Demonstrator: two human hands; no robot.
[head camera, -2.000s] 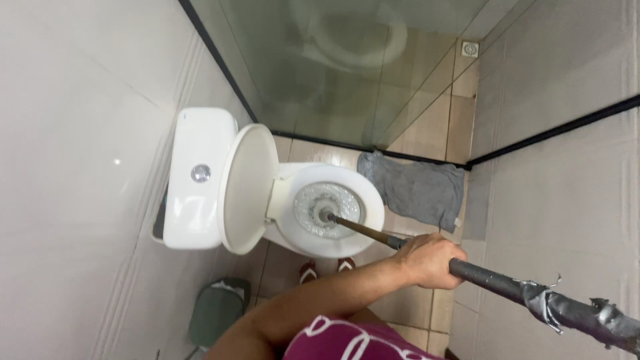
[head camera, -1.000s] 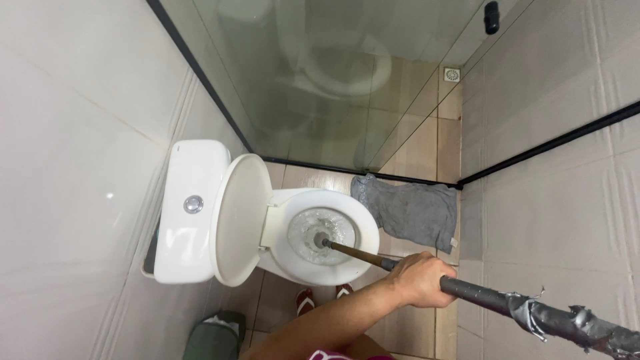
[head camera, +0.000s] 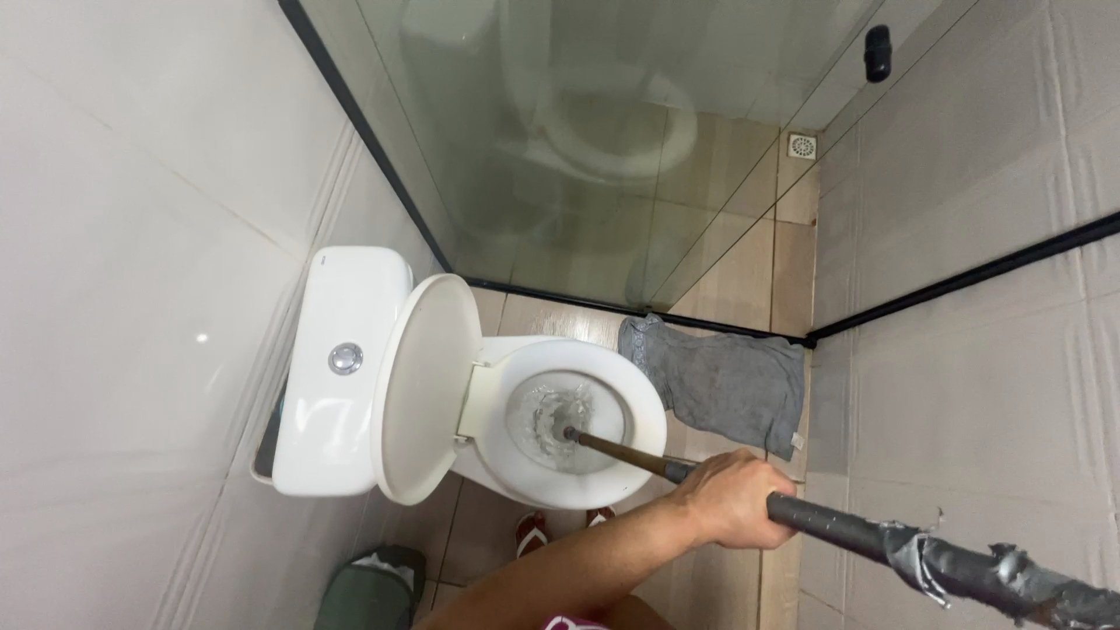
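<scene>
My left hand (head camera: 735, 500) is closed around a long dark pole (head camera: 840, 529), with its forearm reaching up from the lower left. Torn silver tape wraps the pole's thicker part at the right. Its thinner brown end (head camera: 626, 453) slants down into the bowl of a white toilet (head camera: 643, 420), where the tip meets churning water (head camera: 560, 420). What is fixed to that tip is hidden by the water. The toilet lid (head camera: 429, 389) stands raised against the cistern (head camera: 350, 289), which has a round flush button (head camera: 346, 358). My right hand is out of view.
A glass shower screen (head camera: 577, 227) with a black frame stands beyond the toilet. A grey cloth mat (head camera: 731, 385) lies along its base. At lower left is a green bin (head camera: 367, 599). Feet in flip-flops (head camera: 531, 534) are below the toilet. A floor drain (head camera: 802, 146) lies behind the glass.
My left hand keeps its hold on the pole, whose tip stays in the bowl. Less of the purple garment shows at the bottom than two seconds ago. The view has shifted slightly.
</scene>
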